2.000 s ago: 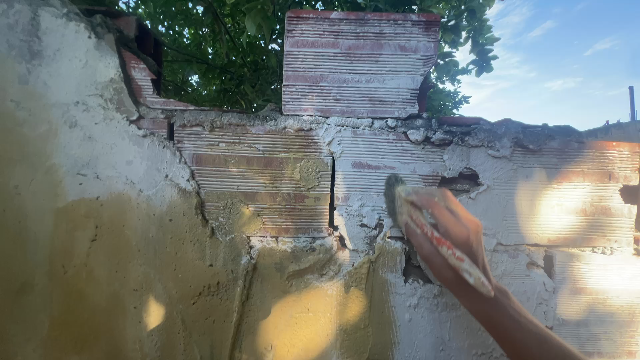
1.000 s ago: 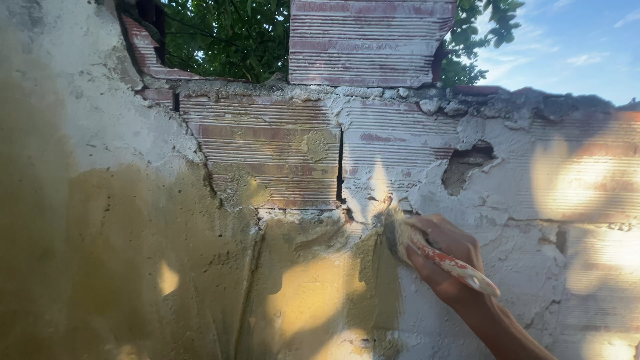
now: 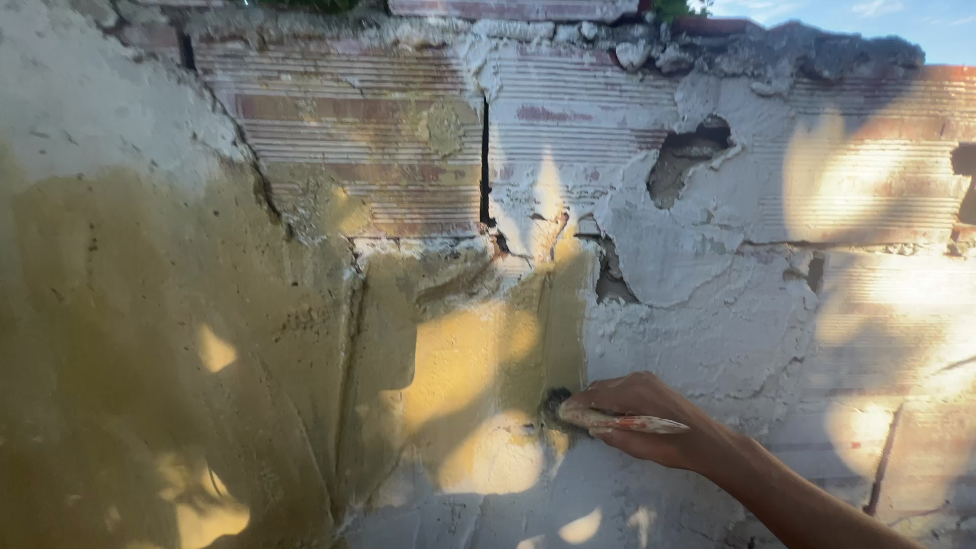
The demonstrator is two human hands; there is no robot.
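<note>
My right hand (image 3: 648, 419) grips a paintbrush (image 3: 621, 422) whose pale handle is smeared with red and white. The dark bristles press against the wall at the lower edge of an ochre-yellow painted patch (image 3: 473, 358). White-coated plaster (image 3: 686, 335) lies to the right of that patch. Above it are ribbed hollow clay bricks (image 3: 358, 145), partly yellowish on the left and whitish on the right, with a dark vertical gap between them. My left hand is out of view.
A hole (image 3: 686, 156) opens in the plaster at upper right, and a smaller broken cavity (image 3: 612, 271) sits below it. Rough mortar (image 3: 846, 53) tops the wall. A long ridge (image 3: 347, 389) runs down the yellow plaster. Patches of sunlight fall across the surface.
My right hand with the brush has moved down the wall, from the whitish brick to the lower part of the yellow patch. The yellow now extends further up and down there. The view has tilted down.
</note>
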